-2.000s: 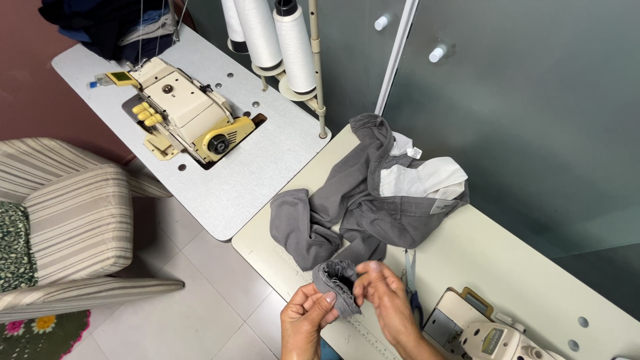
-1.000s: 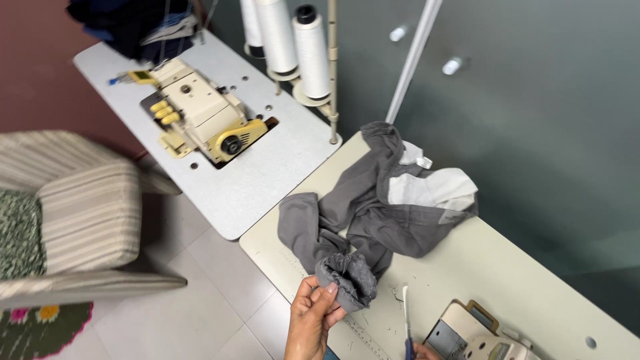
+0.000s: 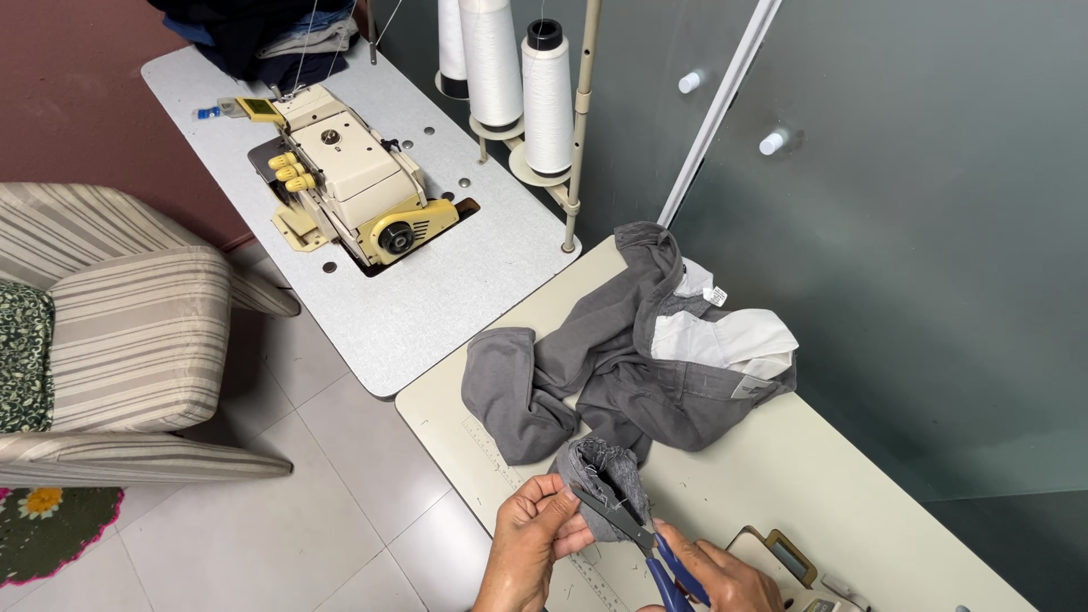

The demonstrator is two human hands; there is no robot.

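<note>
Gray trousers (image 3: pixel 586 348) lie bunched on the cream sewing table, their white pocket lining (image 3: pixel 722 336) showing. My left hand (image 3: pixel 535 531) pinches the rolled, frayed hem of one trouser leg (image 3: pixel 599 489) between thumb and fingers. In my right hand (image 3: pixel 722 569) are scissors with blue handles (image 3: pixel 667 574); their dark blades lie across the hem opening, their tips beside my left thumb. Part of my right hand is cut off by the bottom edge of the view.
A sewing machine (image 3: pixel 816 595) stands at the lower right, close to my right hand. Beyond the trousers, a second table (image 3: pixel 442 314) carries an overlock machine (image 3: pixel 357 170), thread cones (image 3: pixel 546 110) and piled clothes (image 3: pixel 255 34). A striped armchair (image 3: pixel 136 340) is at left.
My right hand has left the hem, picked up the scissors from the table beside the machine and brought them to the hem. My left hand has kept hold of the trouser leg.
</note>
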